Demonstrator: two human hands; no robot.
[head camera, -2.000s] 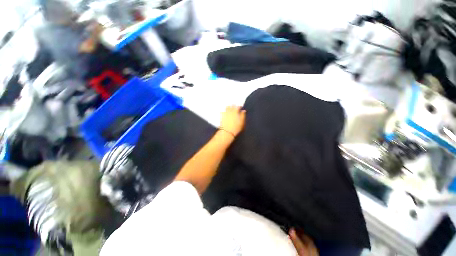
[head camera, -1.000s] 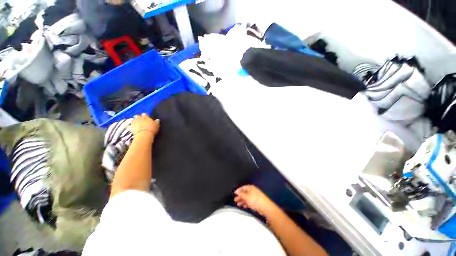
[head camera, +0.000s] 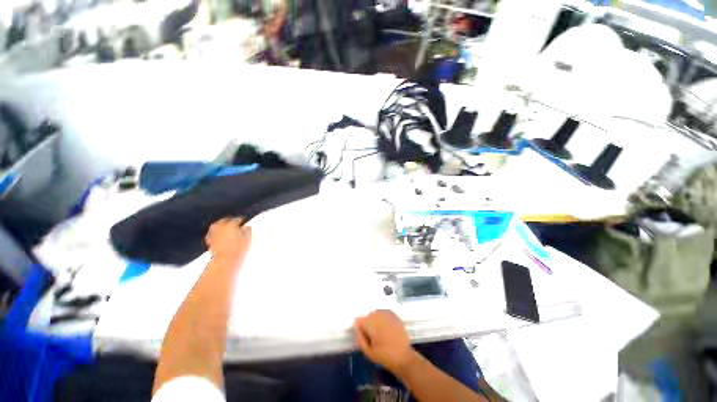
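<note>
A long folded pile of black cut pieces (head camera: 185, 216) lies at the back left of the white table. My left hand (head camera: 228, 238) is at the pile's front edge, fingertips on or against the black cloth; whether it grips a piece cannot be told. My right hand (head camera: 380, 336) is at the table's front edge with its fingers curled, and nothing shows in it. The overlock machine (head camera: 464, 196) stands to the right, with its small metal foot area (head camera: 427, 239) facing the table.
Black thread cones (head camera: 501, 127) stand behind the machine. A smartphone (head camera: 519, 290) and a thin pink tool (head camera: 539, 261) lie right of it. Striped cloth (head camera: 413, 122) and white cloth (head camera: 346, 155) are heaped behind the table. A blue bin (head camera: 39, 345) is at lower left.
The view has swung right. The black panel that lay over my lap and the blue bin no longer shows there. My left hand has moved from that panel to the black pile; my right hand is at the table edge.
</note>
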